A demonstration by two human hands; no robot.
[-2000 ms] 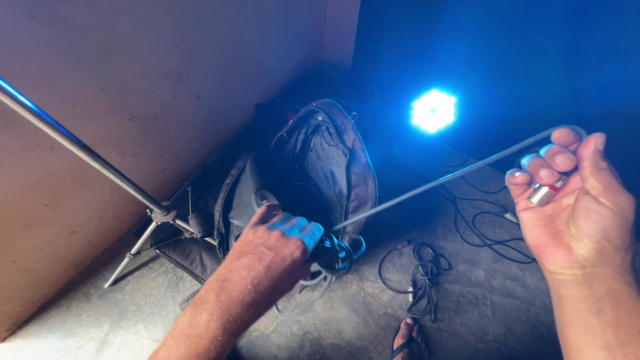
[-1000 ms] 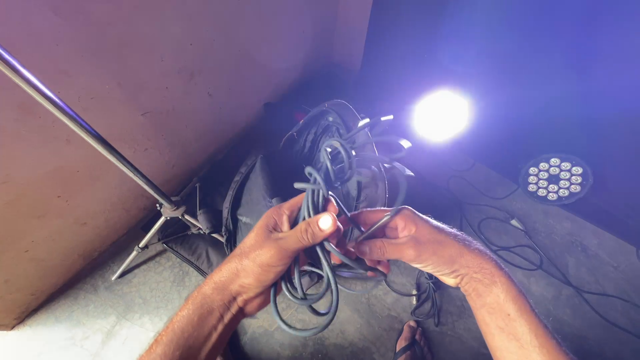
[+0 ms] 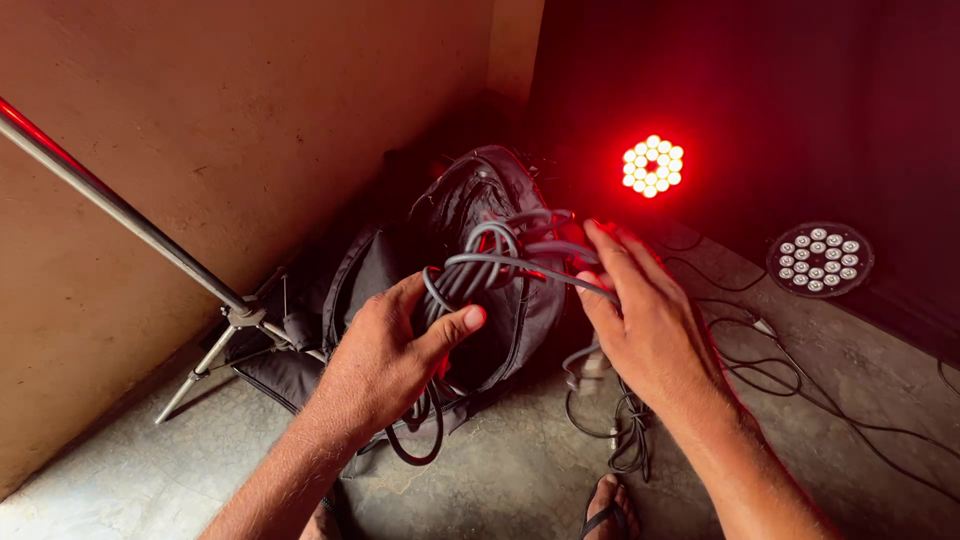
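Note:
My left hand [image 3: 409,341] is closed around a bundled grey cable [image 3: 469,281], its thumb across the coils. Loops of the cable hang below that hand and stick out above it. On the right, my right hand [image 3: 637,315] holds a length of the same cable between thumb and fingers, a little apart from the bundle. A blurred connector [image 3: 592,371] hangs below the right hand. Behind and beneath the bundle stands an unzipped black fabric bag [image 3: 517,330]; the cable hides part of its inside.
A metal tripod stand [image 3: 244,311] leans along the wall at left. At right are a red-lit LED stage light [image 3: 652,166] and an unlit one [image 3: 820,259]. Thin black cables [image 3: 806,386] and a tied cable bundle [image 3: 634,435] lie on the concrete floor near a sandalled foot [image 3: 611,510].
Two seconds ago my right hand held a cable end far out right; the hands then came together at the coils. Now the right has moved slightly away. The lit lamp went from blue to white to red.

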